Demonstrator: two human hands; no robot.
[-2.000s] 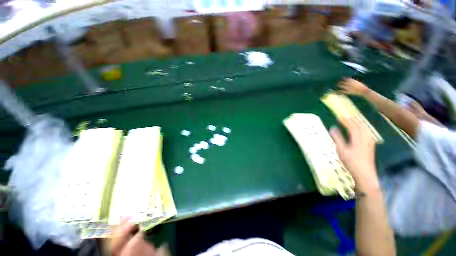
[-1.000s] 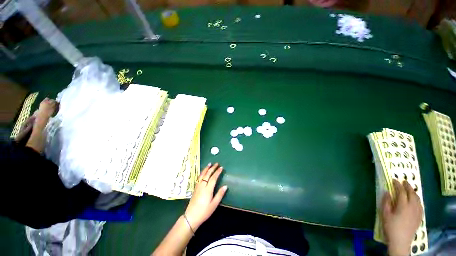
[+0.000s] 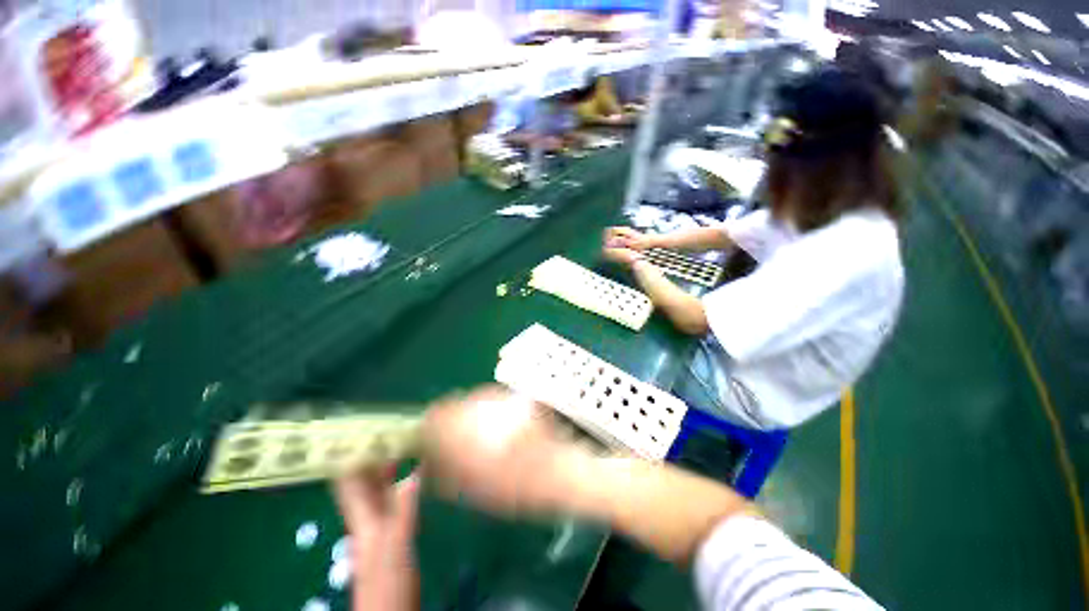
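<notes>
A pale yellow die-cut sheet with dark round holes is held above the bench, blurred, stretching left from my hands. My right hand is blurred by motion at the sheet's right end, closed on it. My left hand is upright just below the sheet, its fingertips at the sheet's lower edge; whether it grips is hard to tell. A stack of empty sheets with dark holes lies right of my hands. White discs lie on the bench below the held sheet, partly hidden by my left hand.
A second stack of empty sheets lies farther right, near a seated person in a white shirt, who holds a sheet. A white disc pile and ring scraps lie across the green bench. A blue stool stands at right.
The view has swung to the right. My right hand has lifted a sheet off the stack, and my left hand has come up from the bench's front edge to the sheet.
</notes>
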